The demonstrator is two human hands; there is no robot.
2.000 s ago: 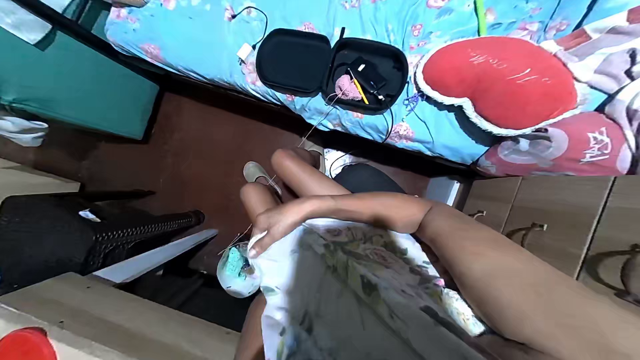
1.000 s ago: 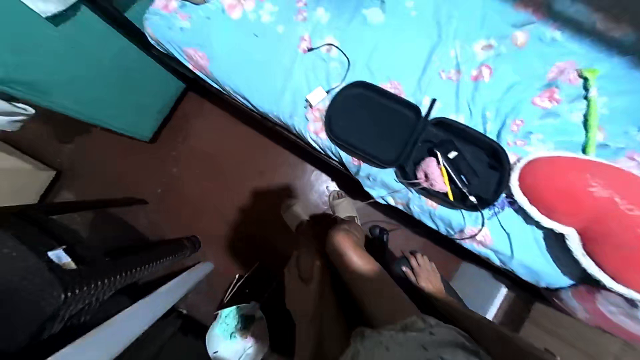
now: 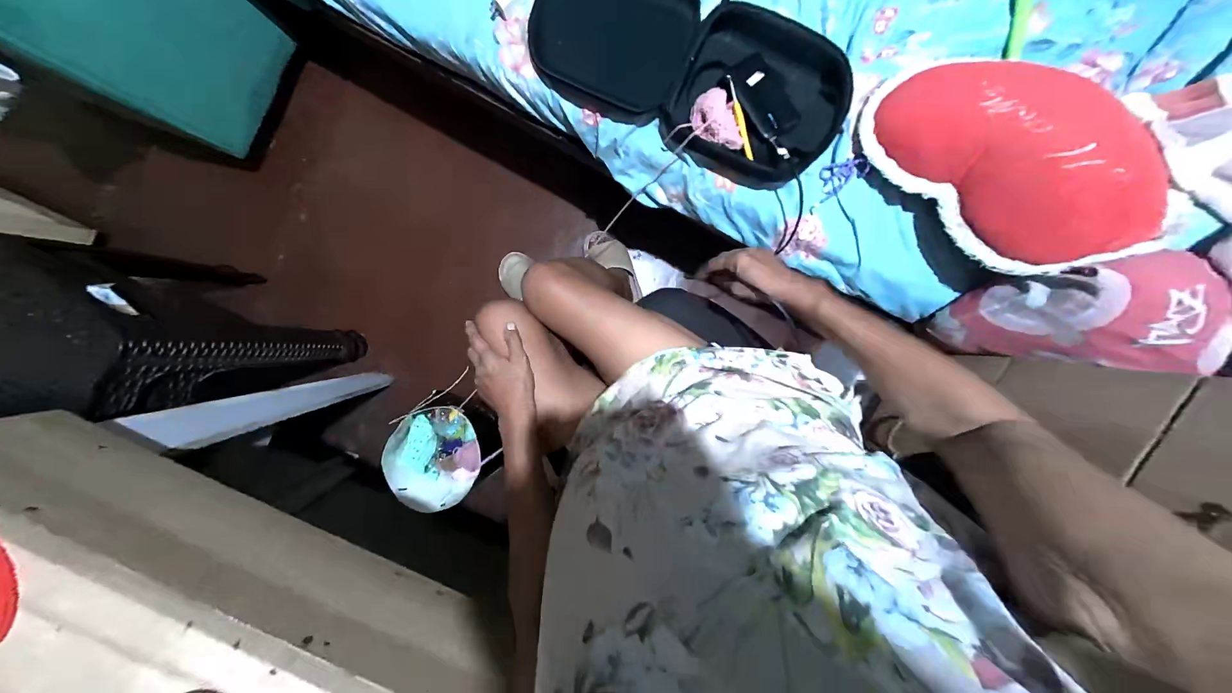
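Observation:
My left hand (image 3: pixel 503 371) rests with its fingers apart on my knee, beside a white container (image 3: pixel 430 486) of mint-green and other coloured yarn. Near the bed's edge, my right hand (image 3: pixel 751 274) reaches down next to a dark object (image 3: pixel 707 318); its curled fingertips are partly hidden, so I cannot tell what it grips. On the bed lies an unfolded black zip case (image 3: pixel 818 91) holding a pink yarn ball (image 3: pixel 715 117), a yellow-handled crochet hook (image 3: pixel 741 129) and a black device. A strand of yarn runs from the ball down toward my feet.
A red heart-shaped pillow (image 3: pixel 1025 159) and a pink pillow (image 3: pixel 1107 308) lie to the right on the blue floral bedsheet (image 3: pixel 616 154). Wooden drawers (image 3: pixel 1078 409) stand at the right. A black chair (image 3: pixel 192 337), a pale board and a wooden surface (image 3: pixel 221 558) are at the left.
The view has swung strongly. Two seconds ago one hand was at the yarn container; now my left hand lies on my knee and my right hand is down by the bed.

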